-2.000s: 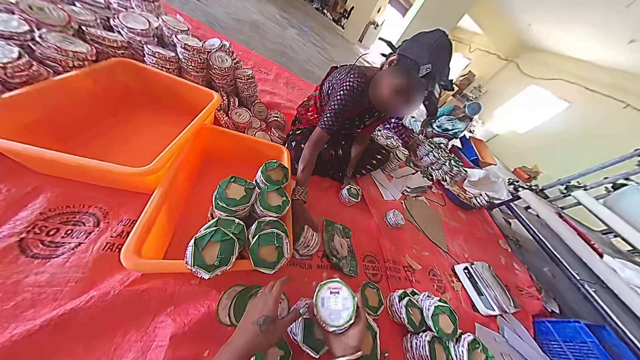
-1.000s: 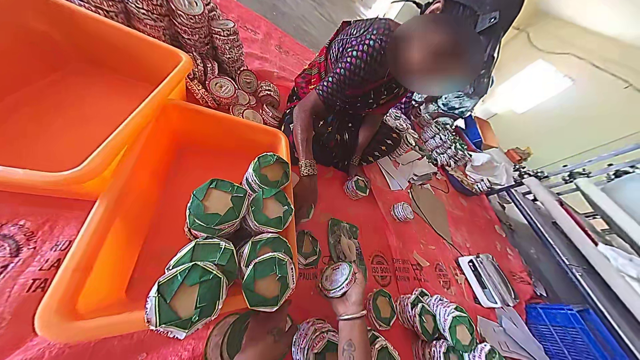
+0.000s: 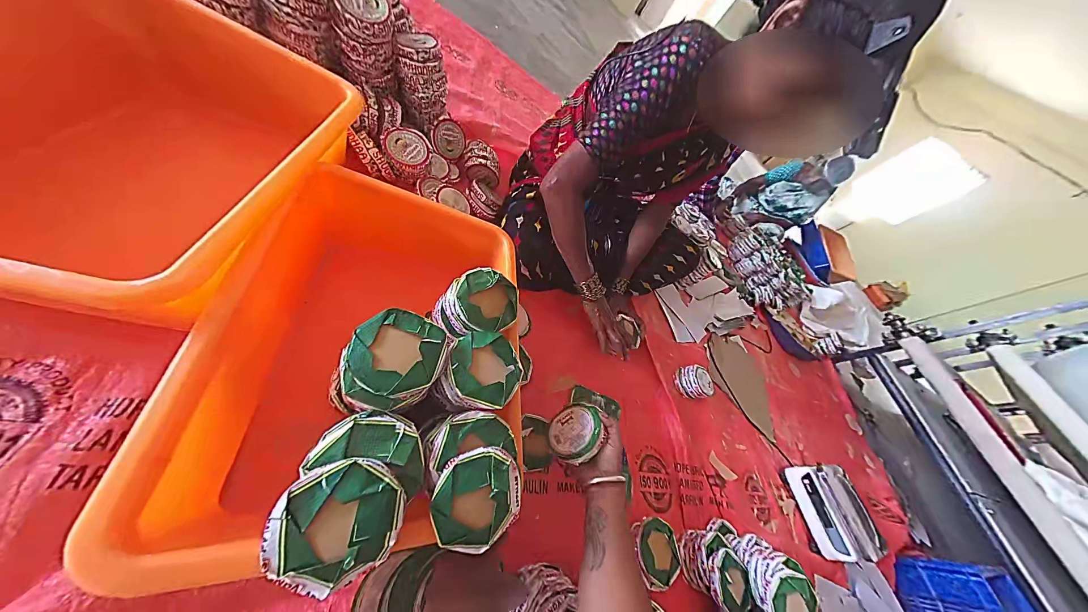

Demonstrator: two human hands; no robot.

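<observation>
My right hand [image 3: 605,455], with a bangle at its wrist, grips a round packet [image 3: 576,432] whose labelled face is up, over the red sheet just right of the near orange tub [image 3: 127,510]. At the bottom edge, my left hand [image 3: 484,591] is blurred and cut off, beside a dark green-rimmed round piece; its fingers cannot be made out. Stacks of round packets with folded green wrapping [image 3: 395,353] and brown centres stand at the tub's right side, between my hands and the tub's inside. A green wrapper [image 3: 595,398] lies behind the held packet.
A second orange tub [image 3: 183,293] overlaps at upper left, with piled round packets [image 3: 421,76] behind. A seated person [image 3: 629,144] works opposite, hands [image 3: 616,327] around a packet. To the right are cardboard pieces, a scale [image 3: 833,514], a blue crate [image 3: 960,586] and green-wrapped stacks [image 3: 731,569].
My right hand has moved forward with the round packet. My left hand, open beside it two seconds ago, has dropped to the bottom edge. The person opposite has brought both hands together around a packet.
</observation>
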